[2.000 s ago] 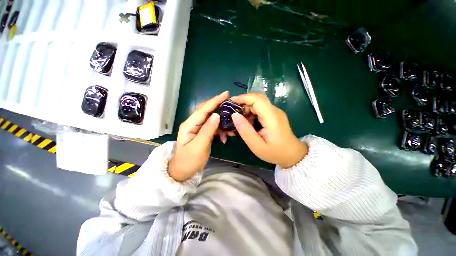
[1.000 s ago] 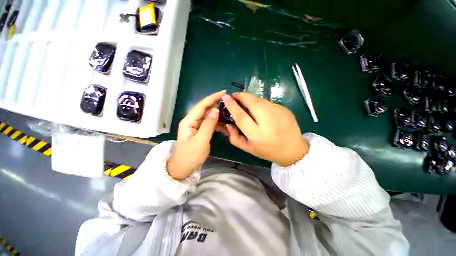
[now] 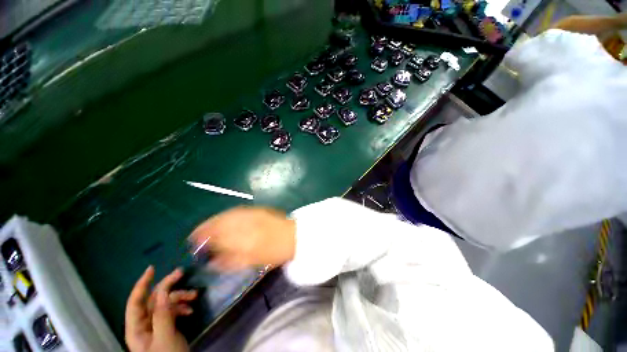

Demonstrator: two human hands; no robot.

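My left hand (image 3: 161, 313) is at the lower left, partly cut off by the bottom edge, fingers apart, with nothing clearly seen in it. My right hand (image 3: 244, 237) is up and to the right of it over the mat, strongly blurred. A bright thin glint (image 3: 201, 245) shows at its fingertips; what it belongs to cannot be told. The black housing held earlier is not clearly visible. The tweezers (image 3: 220, 190) lie on the green mat (image 3: 155, 213) beyond my right hand. Many glossy black housings (image 3: 324, 109) lie spread farther off.
The white blister tray (image 3: 75, 289) stands at the lower left, with black units and one yellow battery (image 3: 24, 283). Another person's white sleeve (image 3: 543, 137) and body fill the right. A dark bin with colourful parts (image 3: 412, 14) is at the top. The bench edge runs diagonally.
The view has swung right, bringing more housings and another person into sight. My hands, together around the black housing before, are now apart. The right hand is a blur.
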